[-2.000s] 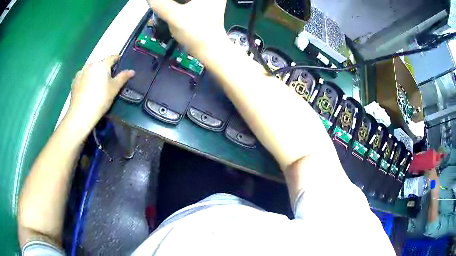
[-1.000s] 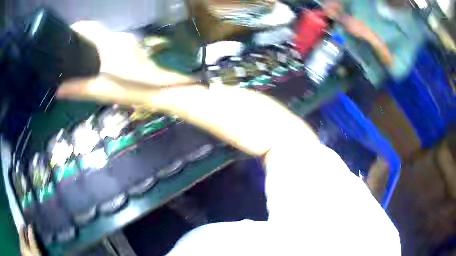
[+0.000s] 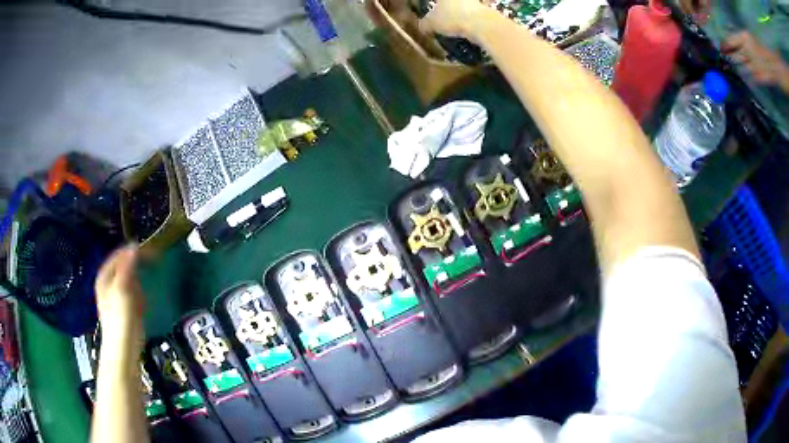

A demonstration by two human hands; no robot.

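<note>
Several open black lock housings (image 3: 346, 363) lie side by side in a row along the bench's front edge. Each has a star-like metal plate (image 3: 431, 232), a green circuit board (image 3: 453, 267) and red wires. My right hand (image 3: 452, 17) is at the top, reaching into an open cardboard box (image 3: 413, 57); its fingers are partly hidden, so I cannot tell if it holds anything. My left hand (image 3: 119, 281) is above the left end of the row, blurred, its fingers hard to make out.
A white cloth (image 3: 439, 137), a speckled parts tray (image 3: 221, 151) and a small box (image 3: 149, 203) stand behind the row. A red bottle (image 3: 647, 56) and clear bottle (image 3: 695, 130) are at the right. A fan (image 3: 56, 260) is at the left. Another person's hand (image 3: 754, 59) shows top right.
The view has swung over the whole row and steadied. My right hand has moved from the dark object at upper left to the cardboard box. My left hand has come up from the bench edge.
</note>
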